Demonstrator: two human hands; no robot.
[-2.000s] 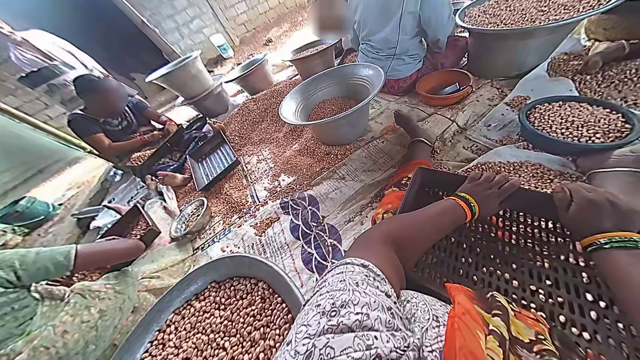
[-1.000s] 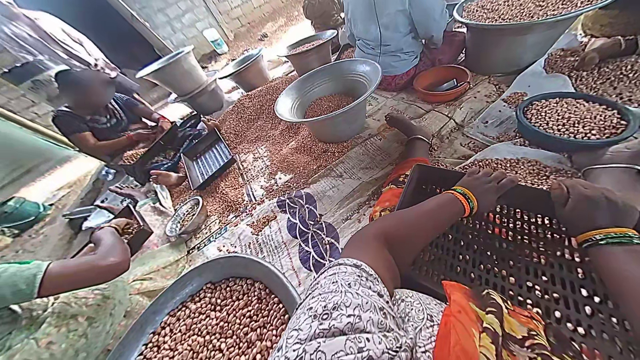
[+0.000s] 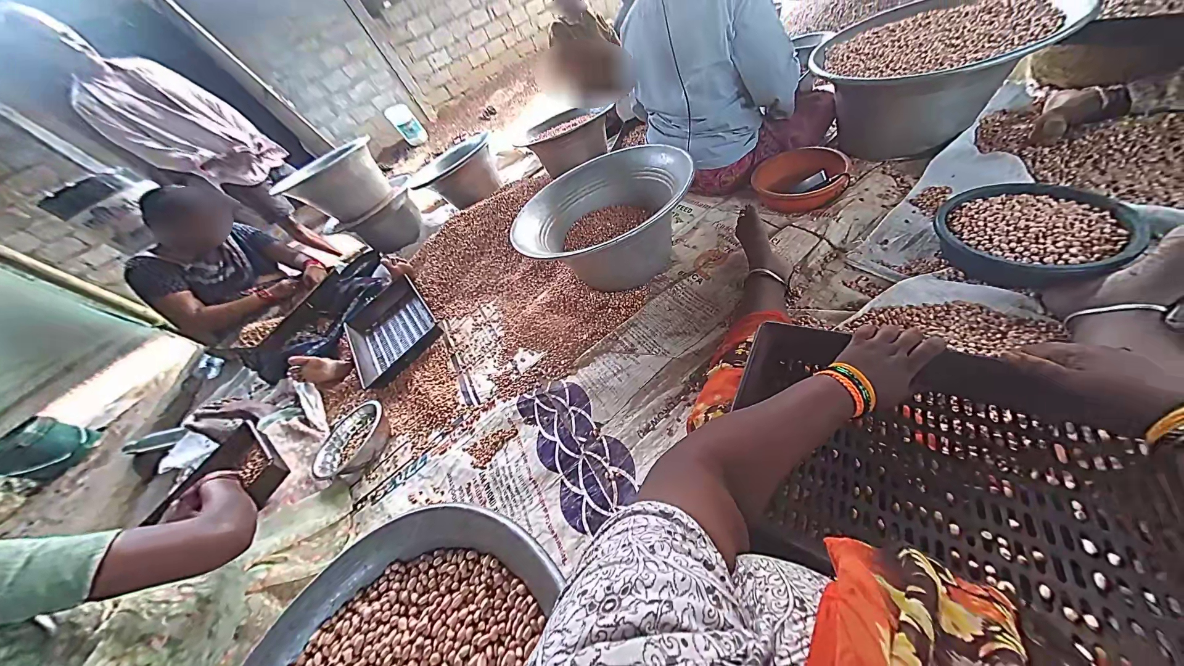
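Observation:
A black slotted plastic crate point(image 3: 971, 490) rests across my lap at the lower right, with small pale-brown nuts or seeds point(image 3: 1036, 476) scattered over its slotted bottom. My left hand point(image 3: 890, 361), with orange, yellow and green bangles at the wrist, grips the crate's far rim. Farther right along that same rim lies my right hand point(image 3: 1096, 375), its fingers closed over the edge. At the bottom, a metal basin point(image 3: 462, 523) full of brown nuts stands left of my patterned sleeve. Beyond the crate is a pile of pale nuts point(image 3: 962, 324) on a sheet.
A dark tub point(image 3: 1031, 264) of nuts stands beyond my right hand. A wide metal basin point(image 3: 634, 259) sits on the printed sheet near a large nut heap point(image 3: 481, 268). An orange bowl point(image 3: 800, 190) is farther back. Several people sit around; a co-worker's arm point(image 3: 185, 546) reaches in at left.
The green-sleeved co-worker's arm at left has come farther into view, its hand now at a small dark tray. My hands have stayed on the crate's rim.

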